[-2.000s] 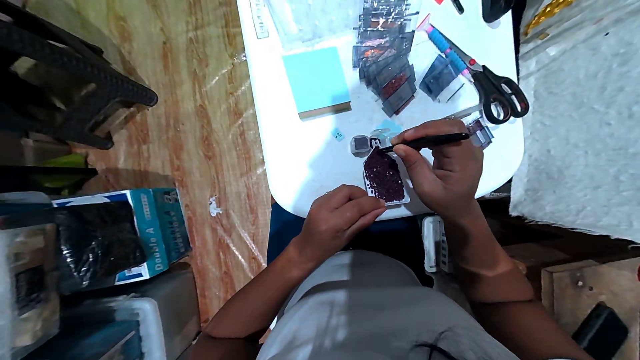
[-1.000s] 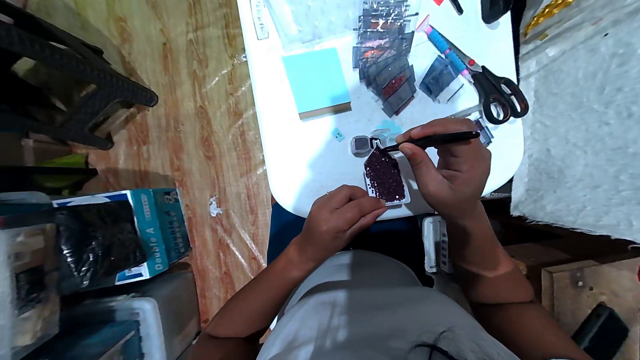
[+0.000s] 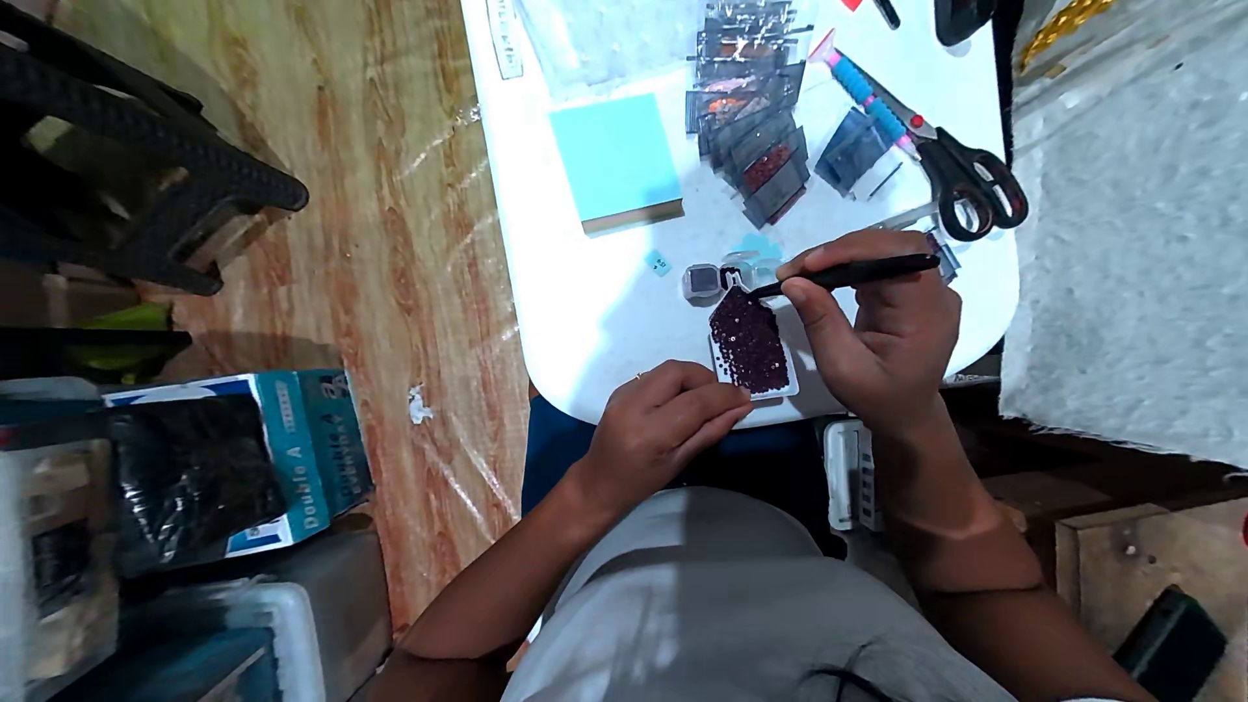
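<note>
A small white tray [image 3: 791, 382] full of dark purple beads [image 3: 751, 341] lies near the front edge of the white table [image 3: 604, 331]. My left hand [image 3: 663, 424] holds the tray's lower left corner between its fingers. In my right hand [image 3: 877, 322] is a slim black pen-like tool [image 3: 848, 273], its tip at the beads by the tray's narrow spout. Just beyond the spout stand a small clear container [image 3: 701, 283] with dark contents and another clear round one, partly hidden by my right fingers.
A light blue pad of paper [image 3: 619, 161] lies behind the tray. Small bags of beads [image 3: 765, 166] overlap at the table's back. Black-handled scissors [image 3: 970, 185] and a blue and pink pen-like tool [image 3: 868, 97] rest at the right. A boxed dark bag stands at lower left.
The black tool and my right hand have shifted slightly about the spout of the tray. My left hand stays at the tray's corner.
</note>
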